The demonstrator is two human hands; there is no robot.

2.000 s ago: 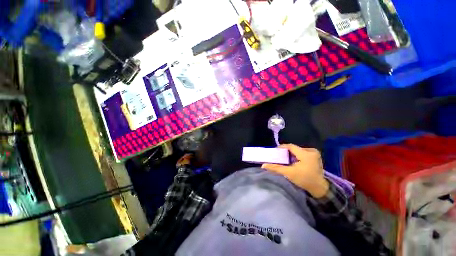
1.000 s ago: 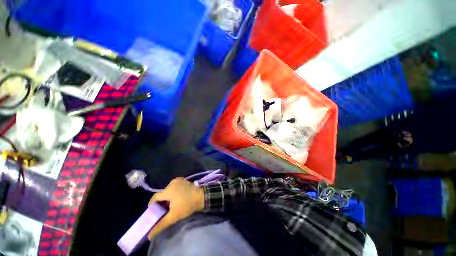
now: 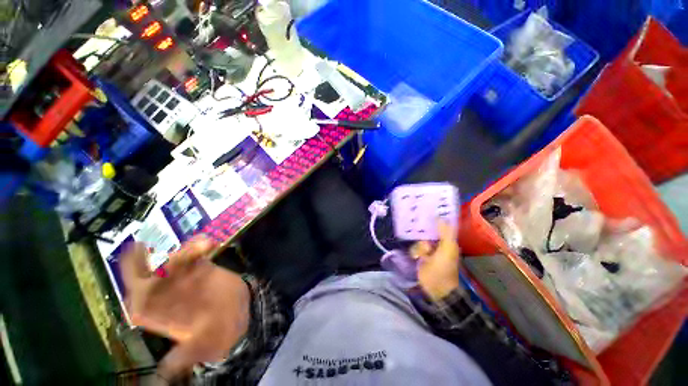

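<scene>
A lilac power strip (image 3: 424, 211) with slots on its face is held up over the gap between the bench and the red bin. My right hand (image 3: 439, 265) grips its lower edge. Its lilac cord loops beside it at the left, and the plug (image 3: 378, 209) hangs next to the housing's left edge. My left hand (image 3: 188, 301) is raised at the lower left, blurred, with fingers spread and nothing seen in it, over the bench's near left corner.
The bench edge (image 3: 290, 170) has a red patterned sheet, papers, red and black leads (image 3: 258, 103) and a black-handled tool (image 3: 354, 124). A large blue bin (image 3: 400, 53) stands behind. A red bin (image 3: 490, 290) with bagged black parts is at the right. Another blue bin (image 3: 520, 113) holds clear bags.
The view has swung back toward the bench from the bins. The power strip is raised, its slotted face now showing. My left hand has come up into view with fingers spread.
</scene>
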